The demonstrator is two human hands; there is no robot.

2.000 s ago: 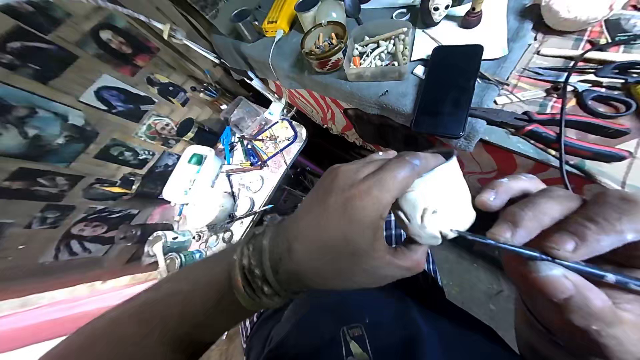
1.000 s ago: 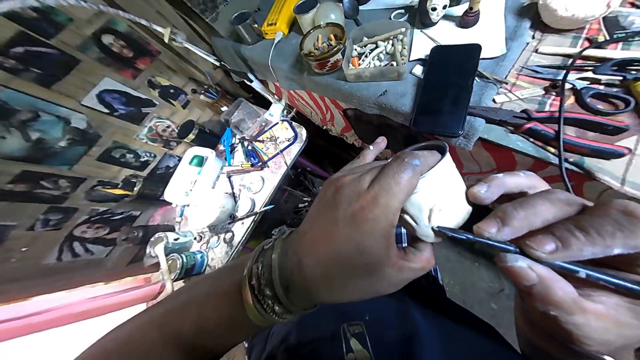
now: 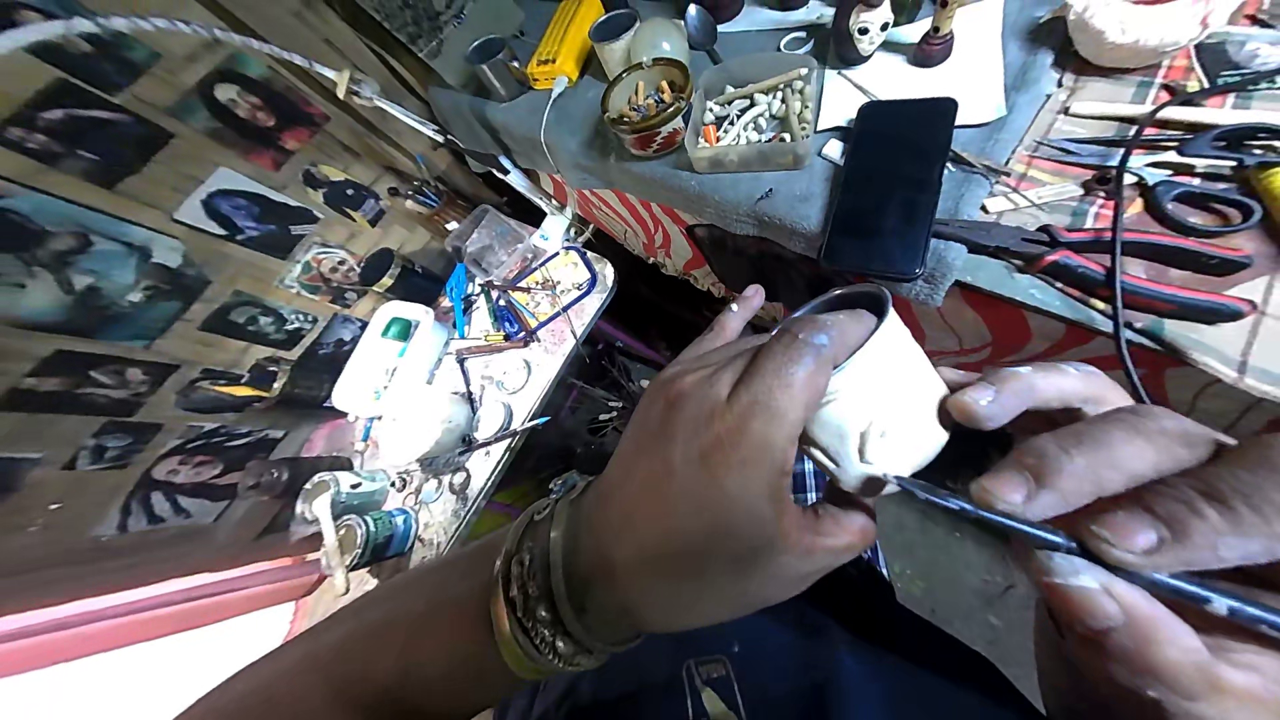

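Observation:
A small cup with a dark rim and a white, clay-like modelled outside (image 3: 885,410) is held in my left hand (image 3: 720,440), thumb or finger over its rim. The cup is tilted, its dark mouth facing up and away. My right hand (image 3: 1130,500) grips a thin dark modelling tool (image 3: 1040,535) like a pen. The tool's pointed tip touches or nearly touches raised folds low on the white surface. White residue marks the fingers of both hands.
On the cloth-covered table lie a black phone (image 3: 890,188), red-black pliers (image 3: 1130,265), scissors (image 3: 1200,200), a plastic tub of small white pieces (image 3: 755,115) and a tin of cigarette butts (image 3: 648,105). A cluttered side table (image 3: 530,400) stands left, holding brushes and paint pots.
The cup has turned in my left hand, so its dark rim and opening show now, unlike two seconds ago. The tool's tip stays at the white surface.

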